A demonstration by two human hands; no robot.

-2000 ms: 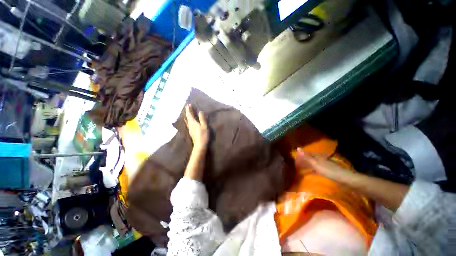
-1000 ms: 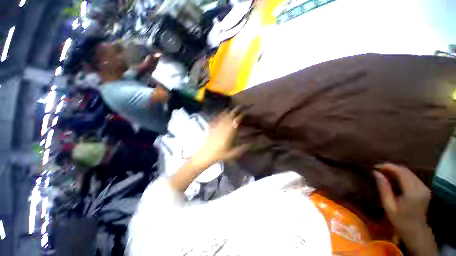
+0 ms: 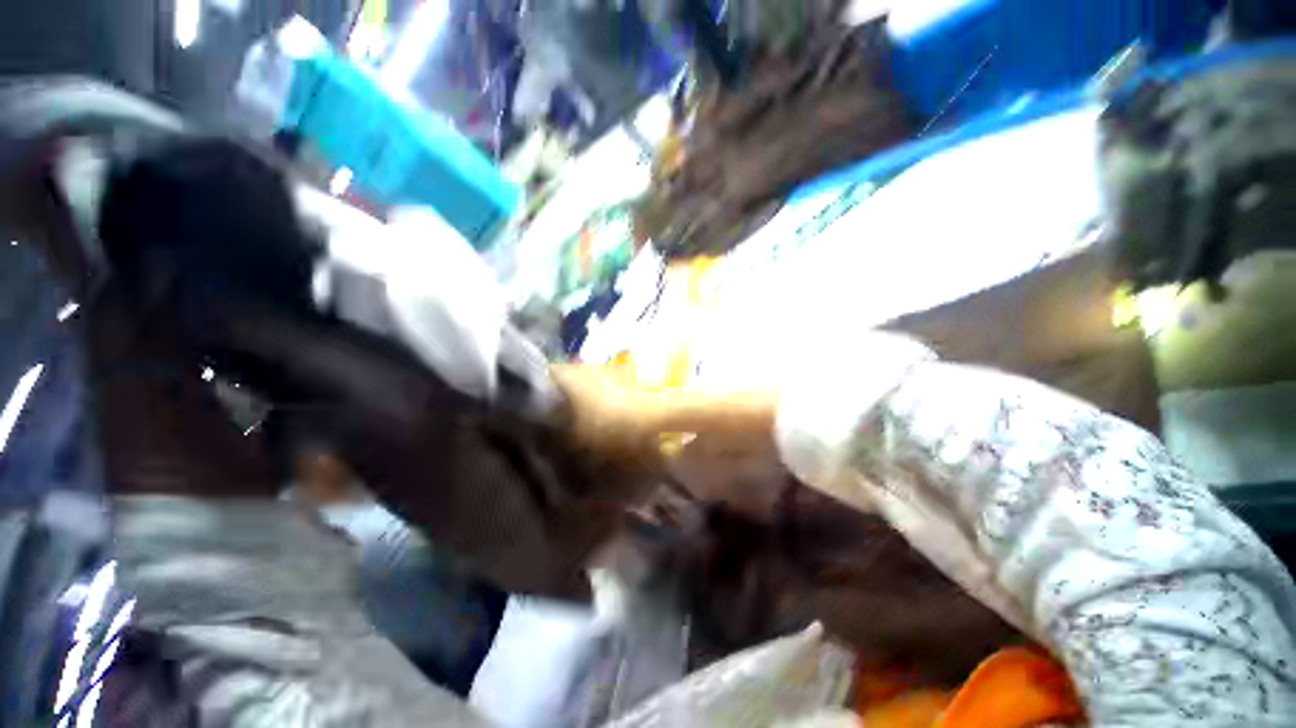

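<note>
The picture is badly blurred. My right hand (image 3: 618, 410), at the end of a white lace sleeve crossing from the lower right, is closed on dark brown cloth (image 3: 483, 491) left of centre. The cloth stretches to the upper left in a loose bundle, with white pieces (image 3: 427, 292) along it. More brown cloth (image 3: 810, 562) lies below my forearm and extends onto the sewing table (image 3: 981, 228). I cannot make out my left hand; a pale, creased sleeve-like shape is at the lower left.
The sewing machine (image 3: 1208, 185) is at the upper right, its light glowing. A brown heap (image 3: 796, 121) lies beyond the table's blue edge. A turquoise box (image 3: 405, 142) is at the upper left. Orange cloth (image 3: 1009, 693) is at the bottom. Part of another person (image 3: 320, 481) seems visible at left.
The view has swung; the machine has come back in at the right. My right hand has moved across to the left. Brown and white cloth now fills the left side, and my left hand no longer shows.
</note>
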